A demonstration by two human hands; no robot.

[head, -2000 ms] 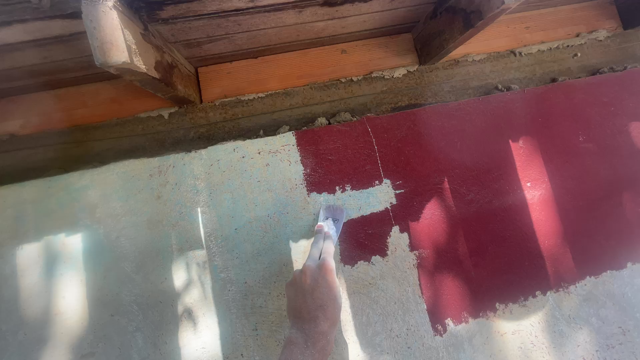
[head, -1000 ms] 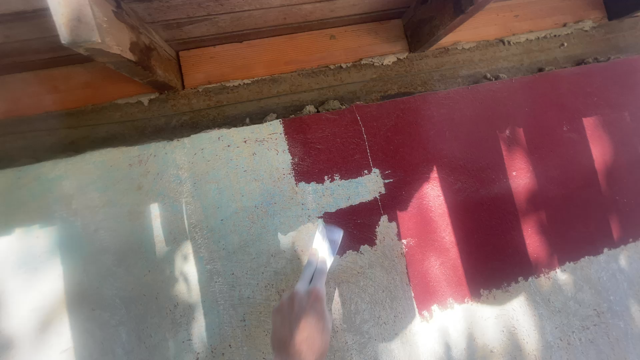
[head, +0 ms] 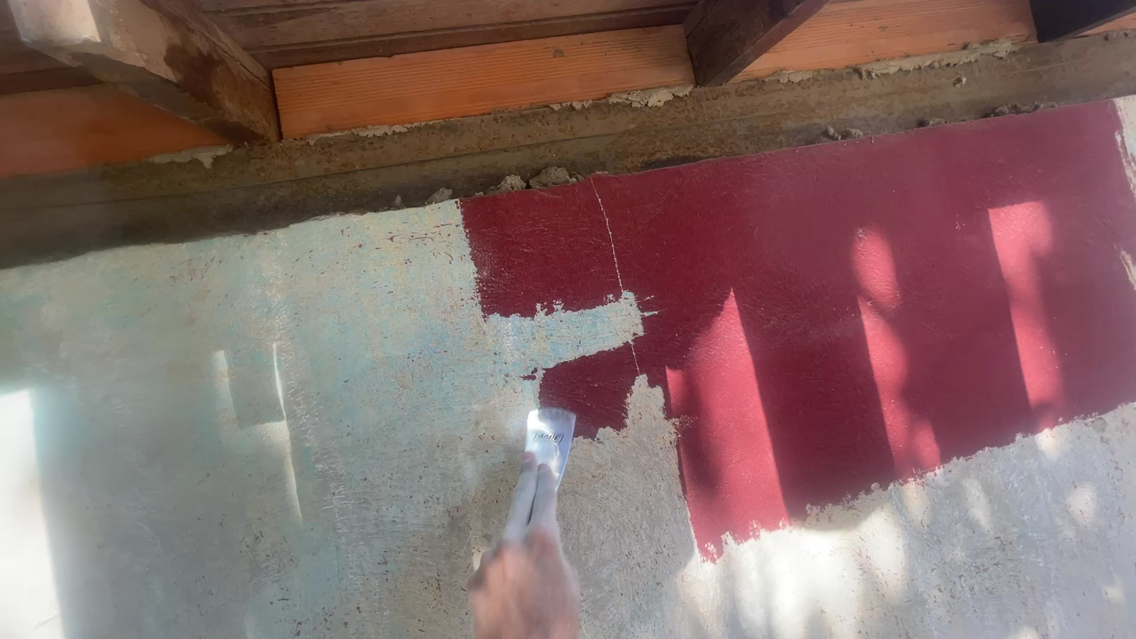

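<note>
My right hand [head: 525, 581], blurred, holds a putty knife [head: 549, 437] from below, with two fingers stretched along it toward the blade. The metal blade bears writing and lies at the lower left edge of a small patch of dark red paint [head: 590, 386]. Above that patch, a bare pale blue strip [head: 577, 333] cuts into the red. A larger area of red paint [head: 799, 222] covers the wall to the right, with a thin crack line near its left end. Pale, mottled plaster [head: 382, 444] shows on the left and below. My left hand is out of view.
A rough ledge [head: 399, 164] runs along the top of the wall, with crumbs of mortar on it. Over it are wooden rafters [head: 200, 75] and orange-brown boards [head: 488, 80]. Bright sunlight patches fall across the red paint and the plaster.
My right hand has moved the putty knife down from beside the bare strip to the lower left edge of the small red patch. The view has shifted slightly.
</note>
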